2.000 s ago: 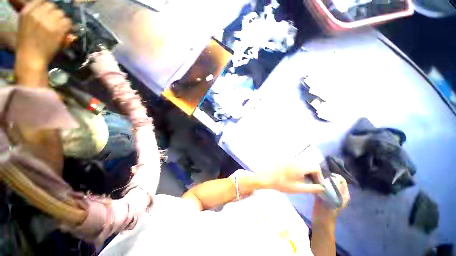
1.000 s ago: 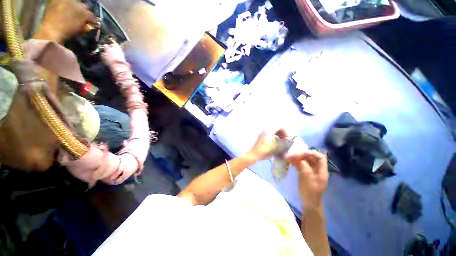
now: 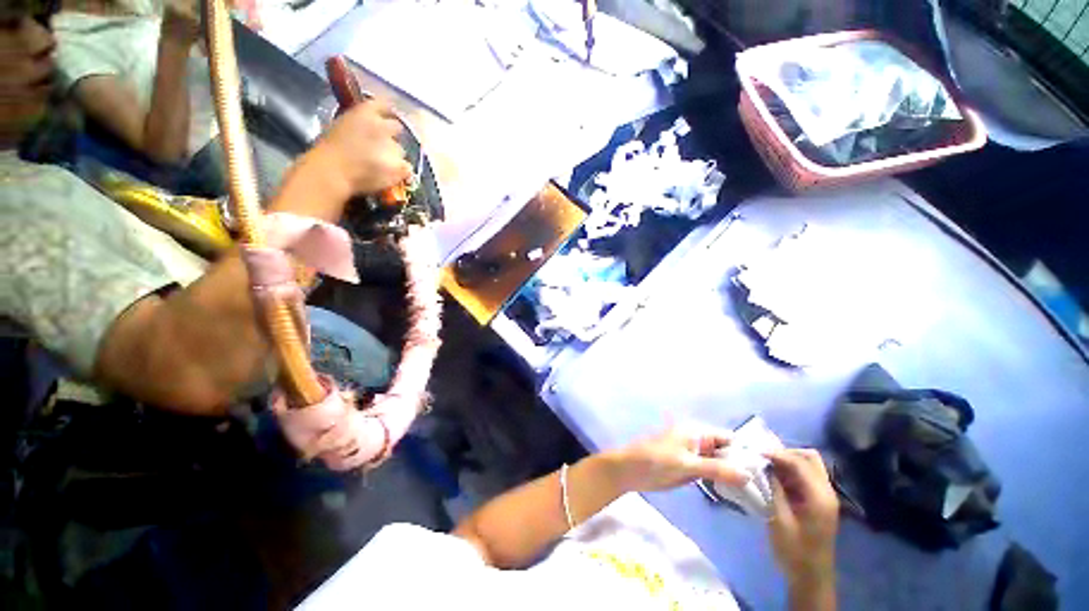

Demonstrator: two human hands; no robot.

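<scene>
My left hand (image 3: 669, 460), with a white band on the wrist, comes in from the lower left and holds a small whitish and grey fabric piece (image 3: 750, 469) by its left side. My right hand (image 3: 805, 492) pinches the same piece from the right. The piece is held just above the near edge of the pale blue table (image 3: 681, 358). A heap of dark grey pieces (image 3: 914, 454) lies right of my right hand. A white pile with dark edges (image 3: 812, 292) lies farther back.
A pink basket (image 3: 788, 161) with whitish pieces stands at the back. White offcuts (image 3: 651, 179) lie left of the table, near an orange-brown board (image 3: 508, 257). At the left, a person's hand holds an iron (image 3: 388, 221) with a pink-wrapped hose (image 3: 412, 346). Another dark piece (image 3: 1021, 585) lies lower right.
The view has shifted, showing more of the basket and neighbour. My hands have come closer together around the piece, which now shows more white. The neighbour's hand and iron appear farther right.
</scene>
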